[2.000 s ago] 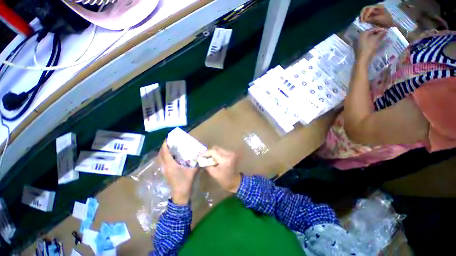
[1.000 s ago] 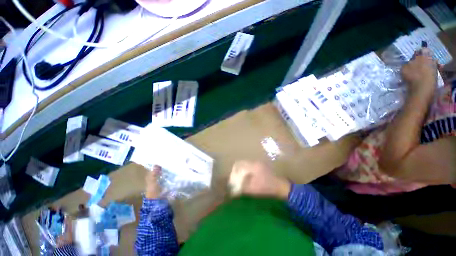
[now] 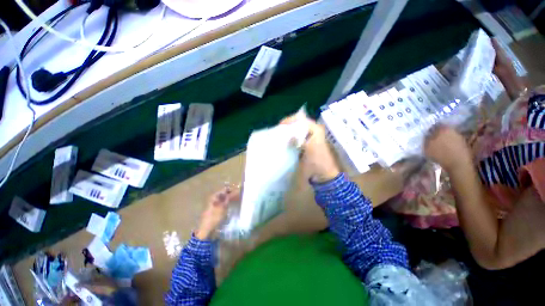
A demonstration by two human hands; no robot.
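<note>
A large white box (image 3: pixel 269 173), blurred and wider than the slim boxes, is held tilted in front of me, with clear plastic (image 3: pixel 234 228) at its lower end. My right hand (image 3: pixel 312 143) grips its upper right corner. My left hand (image 3: pixel 216 208) is beside its lower left edge, fingers bent and blurred; whether it pinches the plastic cannot be told. Below my left hand, a small white packet (image 3: pixel 173 244) lies on the brown board (image 3: pixel 192 194).
Several slim white boxes (image 3: pixel 196 131) lie on the green belt (image 3: pixel 134 122). At right, a row of overlapping boxes (image 3: pixel 391 116) lies beside a co-worker's arms (image 3: pixel 478 209). Blue and white packets (image 3: pixel 128 260) lie lower left. A white post (image 3: pixel 369 51) rises behind the belt.
The white box has swung from lying slanted near the belt to a steeper tilt farther right. My right hand has moved up onto its corner. The co-worker at right has lifted a white bundle.
</note>
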